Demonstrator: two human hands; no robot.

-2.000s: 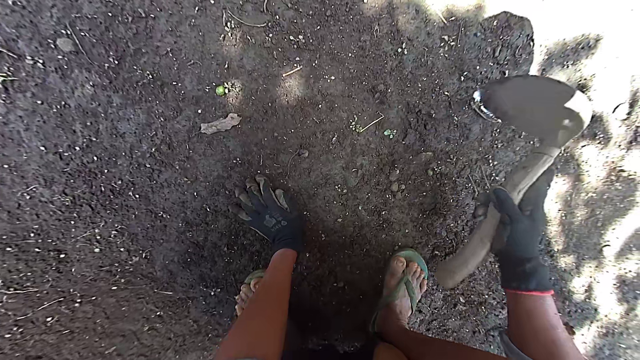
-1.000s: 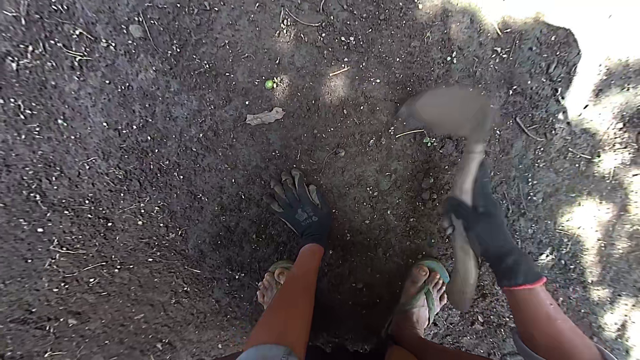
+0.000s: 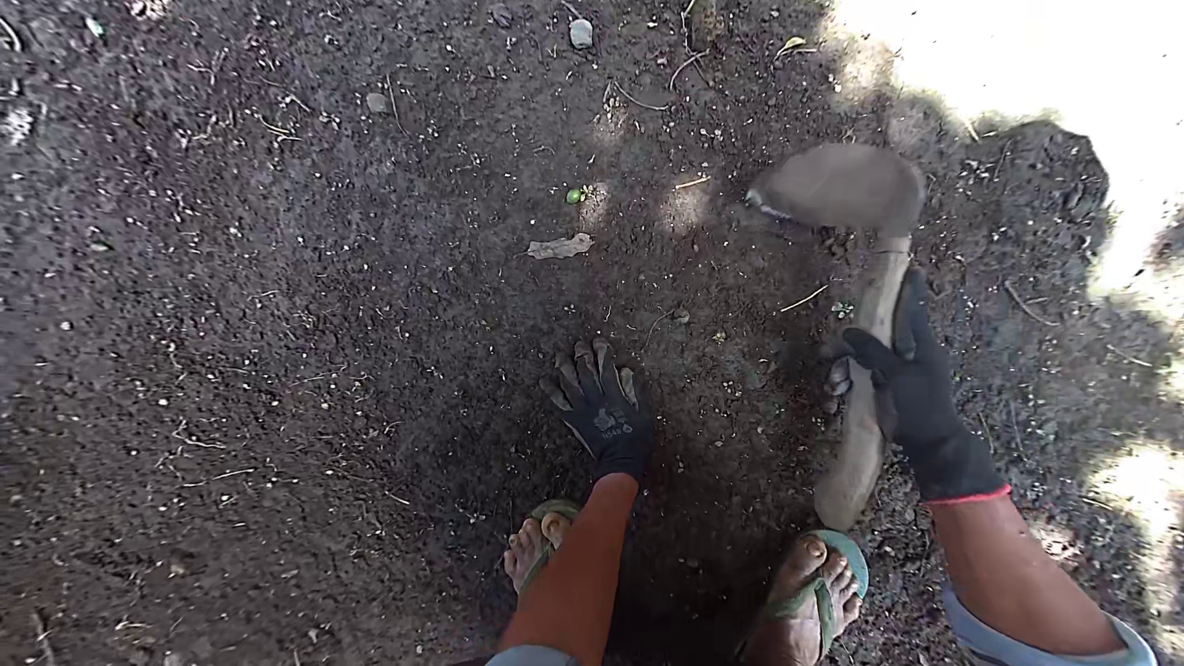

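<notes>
My right hand (image 3: pixel 911 398), in a dark work glove with a red cuff edge, is closed around the curved wooden handle (image 3: pixel 865 416) of a hand tool with a broad curved metal blade (image 3: pixel 846 185). The blade lies beyond the hand, its tip pointing left, and looks slightly blurred. My left hand (image 3: pixel 601 407), in a matching glove with soiled fingertips, is spread with its palm toward the dark soil (image 3: pixel 416 277) and holds nothing. Whether it touches the soil cannot be told.
My feet in green flip-flops, left (image 3: pixel 532 546) and right (image 3: pixel 814 601), stand close below the hands. A dry leaf (image 3: pixel 560 247), a small green fruit or bud (image 3: pixel 574 196), a pale stone (image 3: pixel 581 34) and thin twigs lie on the ground. Bright sunlight falls at the upper right.
From two seconds ago to one second ago, the right hand has swung the tool leftward, toward the left hand. The left hand stays spread low over the soil.
</notes>
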